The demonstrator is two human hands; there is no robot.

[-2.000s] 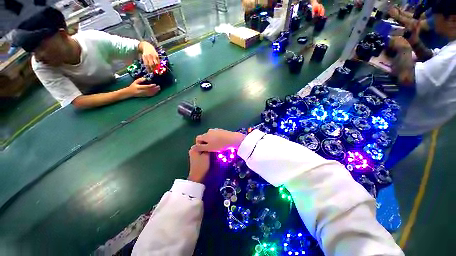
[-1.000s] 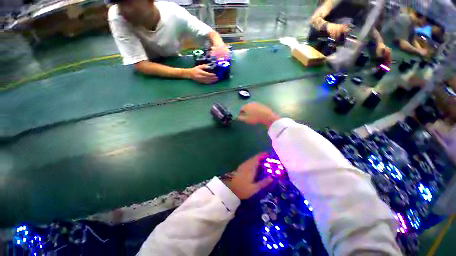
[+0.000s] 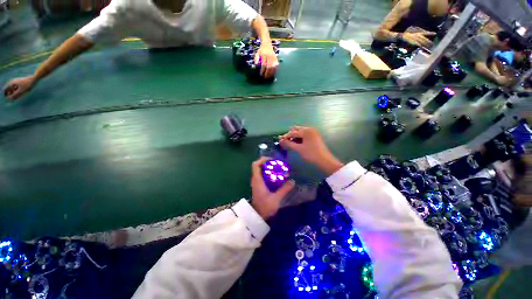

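My left hand (image 3: pixel 269 190) holds a dark housing whose LED ring (image 3: pixel 275 170) glows pink-purple and faces up. My right hand (image 3: pixel 309 146) is just beyond and right of it, fingers pinched at a small dark part with a pale bit beside it; the part is too small to name. A black cylindrical housing (image 3: pixel 233 127) lies on its side on the green belt (image 3: pixel 146 157), left of my hands. Loose LED ring boards (image 3: pixel 305 278), some glowing blue, lie heaped below my right forearm.
More units and ring boards (image 3: pixel 434 201) are heaped at the right, others (image 3: pixel 44 257) at lower left. A worn belt edge (image 3: pixel 169 226) runs before me. A person (image 3: pixel 175 26) opposite touches a batch of units (image 3: pixel 256 58). A cardboard box (image 3: pixel 370 64) and several housings (image 3: pixel 389 127) stand farther right.
The view has turned left. My right hand has drawn back from beside the lying housing towards the lit unit in my left hand. The person opposite has stretched one arm out sideways.
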